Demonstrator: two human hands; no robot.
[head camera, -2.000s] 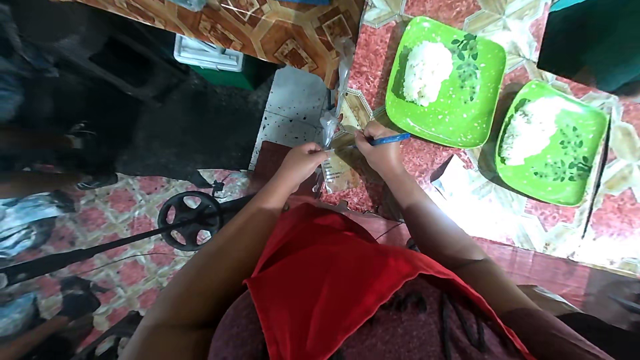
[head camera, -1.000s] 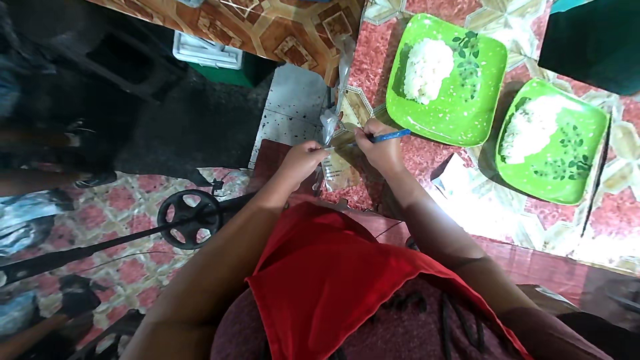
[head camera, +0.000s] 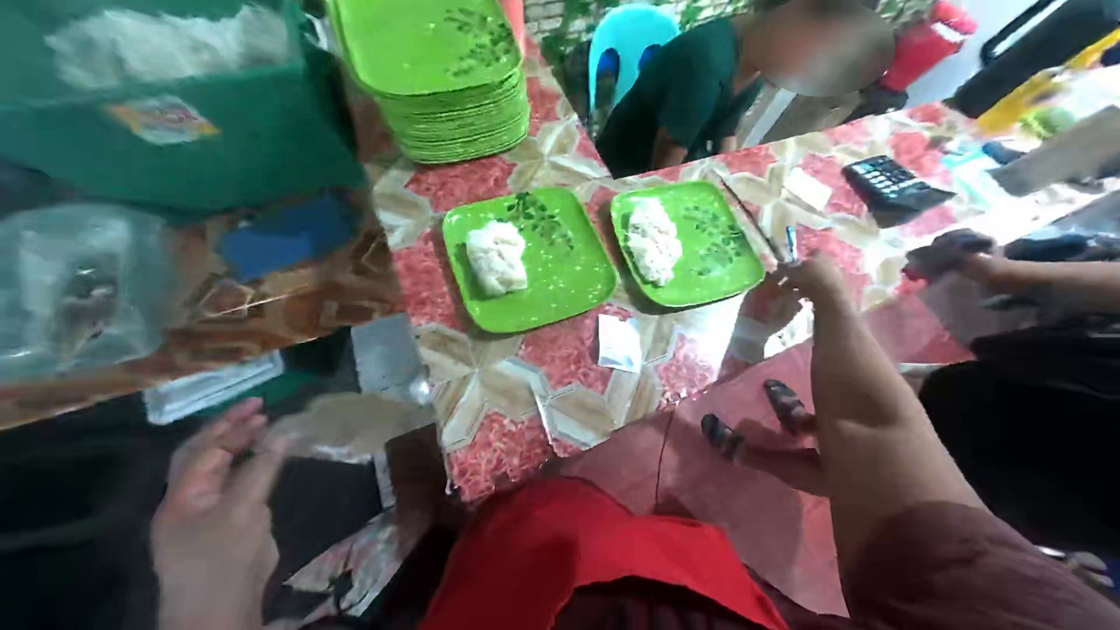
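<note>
My left hand (head camera: 214, 503) is blurred at the lower left, fingers spread, with a blurred clear plastic bag (head camera: 350, 424) beside its fingertips. Out to the right, my right hand (head camera: 803, 278) rests at the table's near side by a plate corner, shut around a blue pen (head camera: 791, 245). Two square green plates, one at centre (head camera: 569, 262) and one to its right (head camera: 717, 254), each carry a mound of white rice, the left mound (head camera: 497, 258) and the right mound (head camera: 653, 241). A small white paper (head camera: 619, 343) lies just in front of them.
Stacked green plates (head camera: 455, 114) stand behind, beside a green container (head camera: 175, 149) at the left. A clear plastic tub (head camera: 83, 284) sits on the left counter. A black calculator (head camera: 894, 188) lies at the right. A person (head camera: 700, 96) bends beyond the table; another person's hand (head camera: 971, 258) is at the right edge.
The view has swung strongly to the right. My hands, close together over small items before, are now far apart; the right one has moved rightward with the pen, and the left has opened.
</note>
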